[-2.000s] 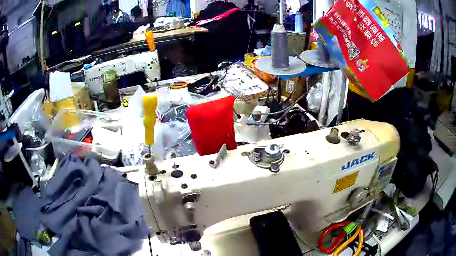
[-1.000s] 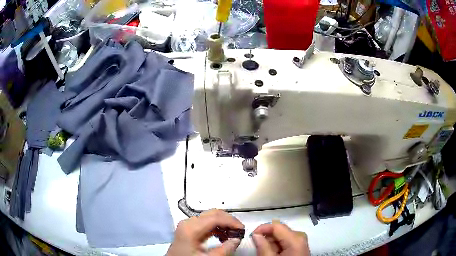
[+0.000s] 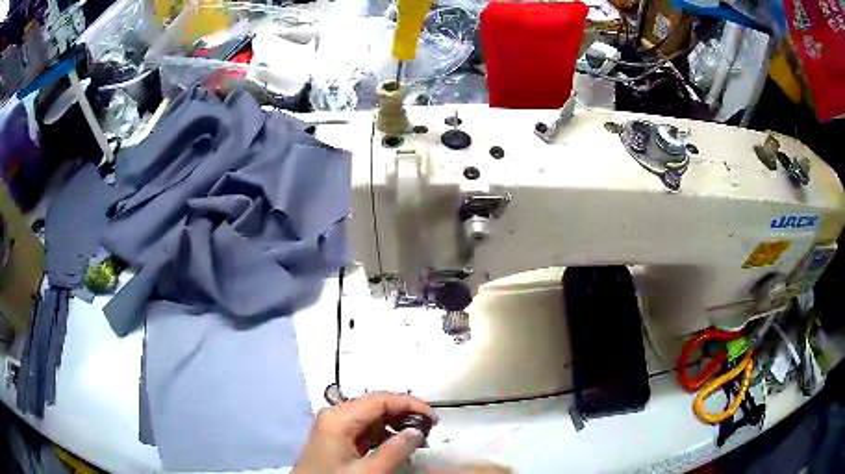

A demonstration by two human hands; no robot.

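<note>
My left hand (image 3: 357, 433) is at the bottom centre, in front of the sewing machine bed (image 3: 398, 366). Its fingertips hold a small dark round part, perhaps a bobbin or bobbin case (image 3: 414, 424). My right hand (image 3: 468, 469) shows only as a blurred sliver at the bottom edge; its fingers are hidden. The cream Jack machine head (image 3: 556, 208) stands behind, its presser foot area (image 3: 417, 292) brightly lit, with no cloth under it.
A crumpled grey-blue cloth pile (image 3: 232, 208) lies left of the machine, above a flat cut piece (image 3: 227, 389). Narrow strips (image 3: 42, 352) lie far left. A black phone-like rectangle (image 3: 607, 343) is under the arm. Scissors with red and orange handles (image 3: 718, 370) lie right. A red block (image 3: 533, 56) stands behind.
The view has tilted down from the background to the bed. Both hands came into view together; my right hand has since dropped away to the bottom edge, while my left keeps the small part.
</note>
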